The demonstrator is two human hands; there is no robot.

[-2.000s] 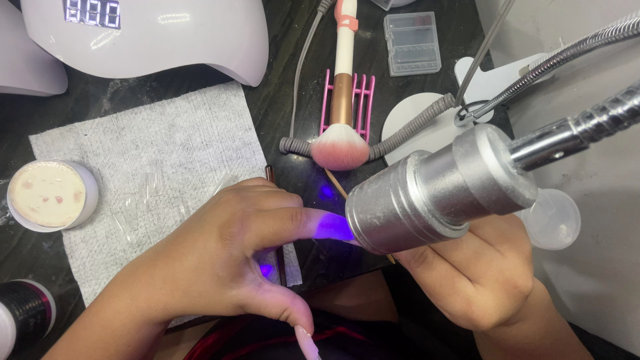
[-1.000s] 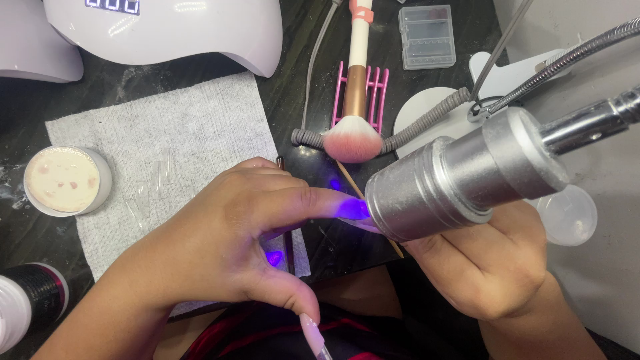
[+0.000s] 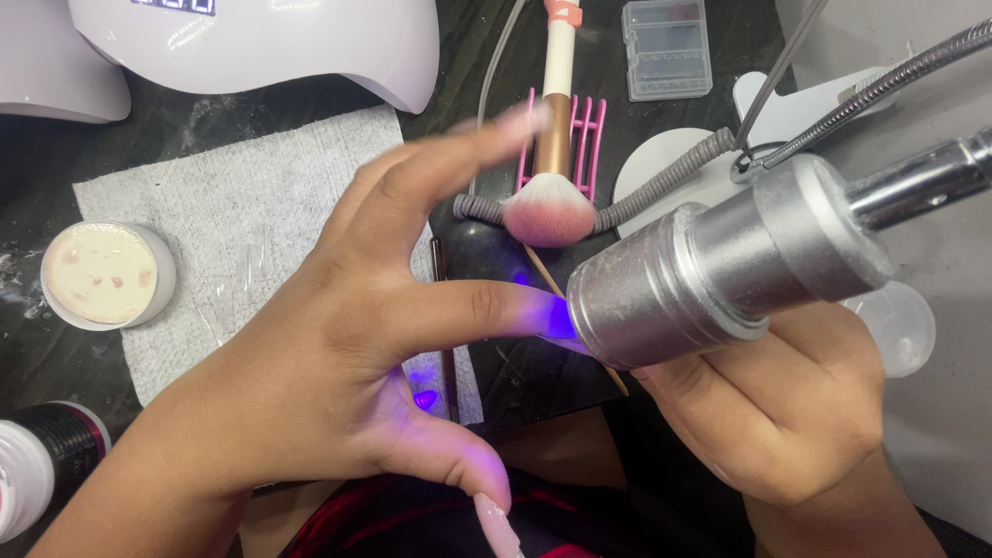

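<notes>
My left hand (image 3: 349,325) is spread over a white paper towel (image 3: 256,163), its index finger extended under the head of a silver gooseneck UV lamp (image 3: 697,271). Violet light falls on that fingertip and on the thumb side. A long pale pink nail (image 3: 497,527) shows on the thumb. Behind and partly beneath the lamp head is my right hand (image 3: 775,395), fingers curled close to the lit fingertip; the lamp hides its fingertips, so what it holds cannot be told. A thin wooden stick (image 3: 546,271) passes below the left index finger. A dark slim rod (image 3: 440,267) lies on the towel's edge.
A fluffy brush (image 3: 550,209) rests on a pink rack (image 3: 595,147). Around it stand a white nail lamp (image 3: 271,46), a clear divided case (image 3: 668,54), an open jar (image 3: 101,275), a dark labelled jar (image 3: 70,449), clear nail tips (image 3: 248,267) and a clear round dish (image 3: 899,329).
The other fingers of my left hand have lifted and spread away from the index finger, toward the brush. The index fingertip stays lit under the lamp, and my right hand remains behind the lamp head.
</notes>
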